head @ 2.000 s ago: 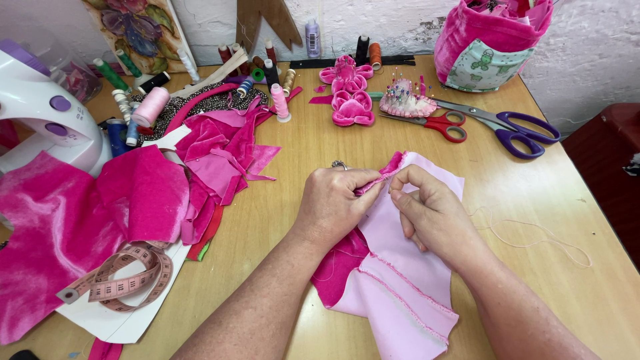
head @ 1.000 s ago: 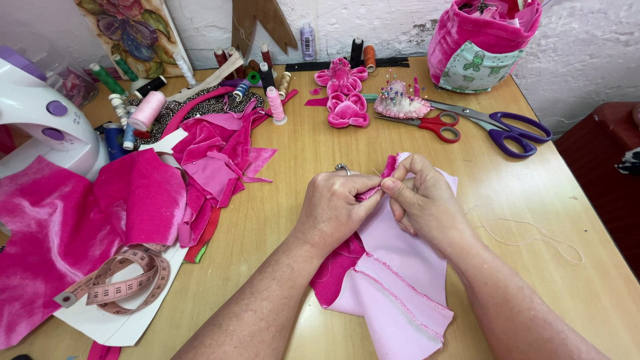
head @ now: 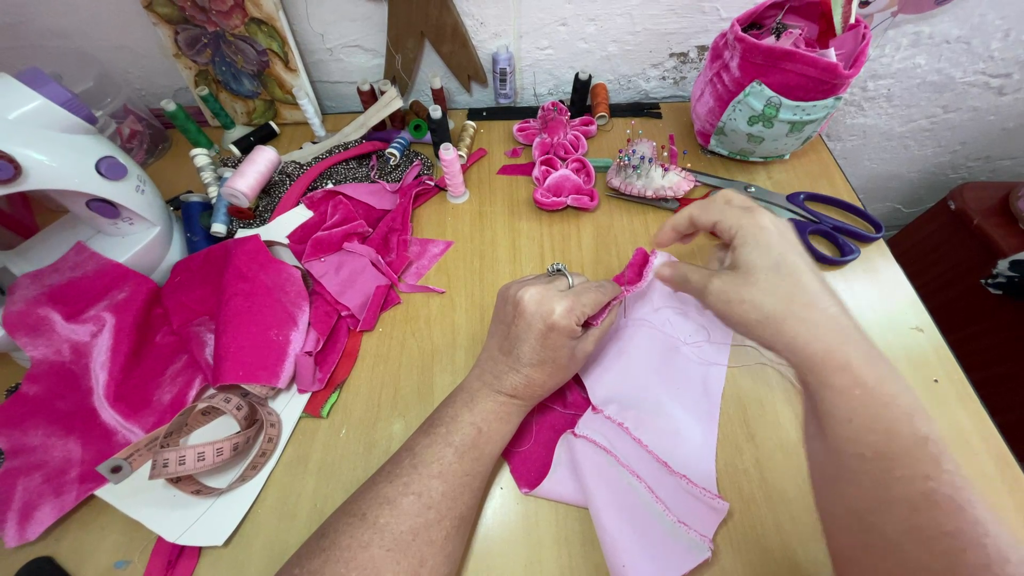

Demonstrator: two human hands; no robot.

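My left hand (head: 552, 332), with a ring on one finger, pinches the folded top edge of a pink velvet fabric piece (head: 652, 368), whose pale underside faces up. A sewing needle (head: 625, 306) shows at that edge beside my left fingertips. My right hand (head: 732, 268) is raised at the right end of the edge, thumb and forefinger apart; whether its fingertips touch the cloth I cannot tell. Loose thread (head: 744, 348) runs over the fabric and beneath my right wrist. Two stitched seams cross the lower part of the cloth.
Purple-handled scissors (head: 836, 224) and a pincushion (head: 652, 172) lie beyond my right hand. Gathered velvet pieces (head: 564, 180), thread spools (head: 452, 172) and a fabric bag (head: 780, 80) stand at the back. Velvet scraps (head: 360, 264), a tape measure (head: 216, 448) and a sewing machine (head: 80, 168) occupy the left.
My right thumb and forefinger, close together at the fabric edge one second ago, are now spread apart. My left hand keeps its hold on the cloth.
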